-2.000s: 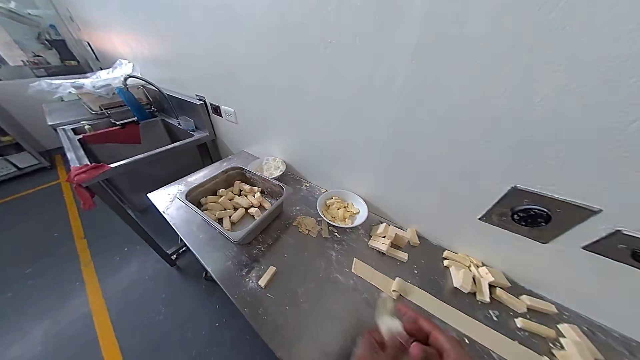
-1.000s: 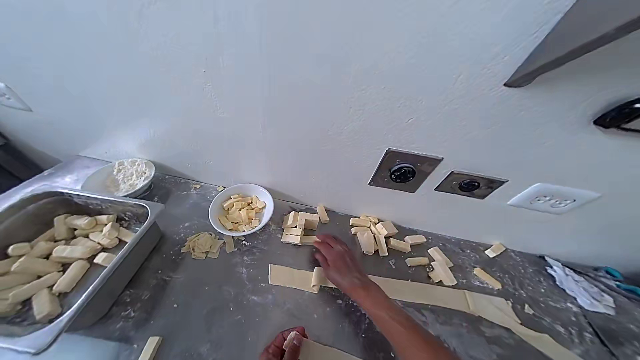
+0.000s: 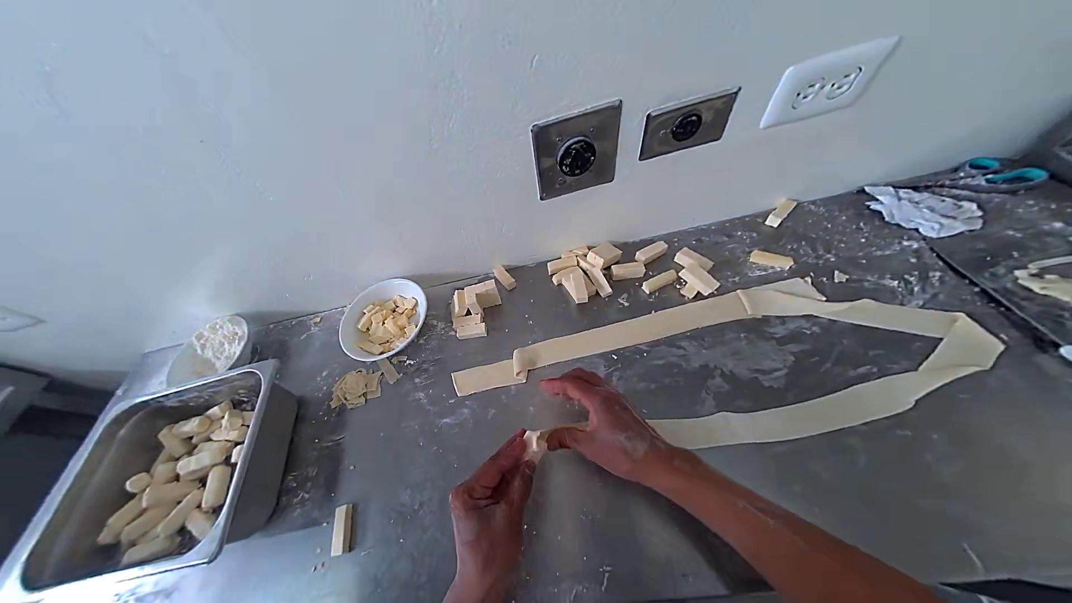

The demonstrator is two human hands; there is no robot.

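Note:
My left hand (image 3: pixel 494 494) grips a small pale piece (image 3: pixel 534 445), probably a cheese stick with dough at its end. My right hand (image 3: pixel 603 423) pinches the end of a long dough strip (image 3: pixel 779 421) right beside that piece, thumb and fingers spread above it. The strip runs right, folds at the far bend and comes back along the table to a curled fold (image 3: pixel 521 362) near its other end. Behind it lie cut cheese sticks (image 3: pixel 590 272) in loose piles. One single stick (image 3: pixel 342 529) lies left of my left hand.
A steel pan (image 3: pixel 272 419) of wrapped pieces stands at the left, near a bowl of white flour (image 3: pixel 243 343). A white bowl (image 3: pixel 345 327) holds small cheese bits, with dough scraps (image 3: pixel 356 388) in front. Crumpled paper (image 3: pixel 925 211) and teal-handled scissors (image 3: pixel 1017 177) lie at the back right.
My right hand has moved from the cheese pile at the back to the near strip beside my left hand. The view has shifted to the right since the first frame.

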